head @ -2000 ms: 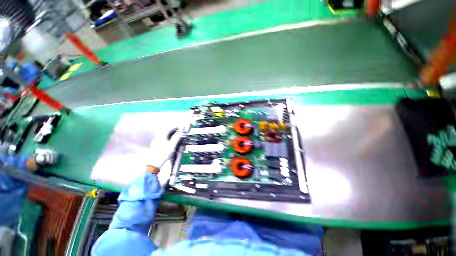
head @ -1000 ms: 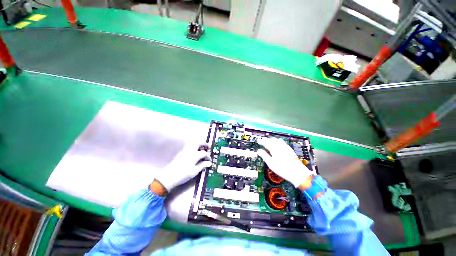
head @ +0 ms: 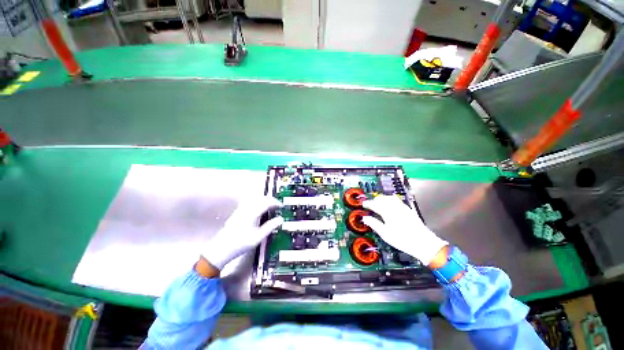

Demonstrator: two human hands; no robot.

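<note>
The green circuit board (head: 309, 240) lies in its black carrier (head: 356, 281) on the metal sheet. It shows three orange-red toroidal inductors (head: 363, 251) and three white bars (head: 309, 255). My left hand (head: 241, 231), in a white glove, is at the carrier's left side, with thumb and fingers at the ends of the upper white bars. My right hand (head: 404, 230), gloved with a blue band at the wrist, lies over the board's right part, fingertips at the upper two inductors. Whether either hand grips anything cannot be told.
A black tray (head: 510, 202) with small pale green pieces (head: 545, 223) is at the bench's right end. The dark green conveyor belt (head: 274, 119) runs behind the bench. Orange-wrapped posts (head: 549, 134) stand at right. A black tote (head: 564, 318) shows at lower right.
My right hand, out of sight at first, came over the board and now rests farther right on it, at the inductors. My left hand stays at the left side. The view has turned.
</note>
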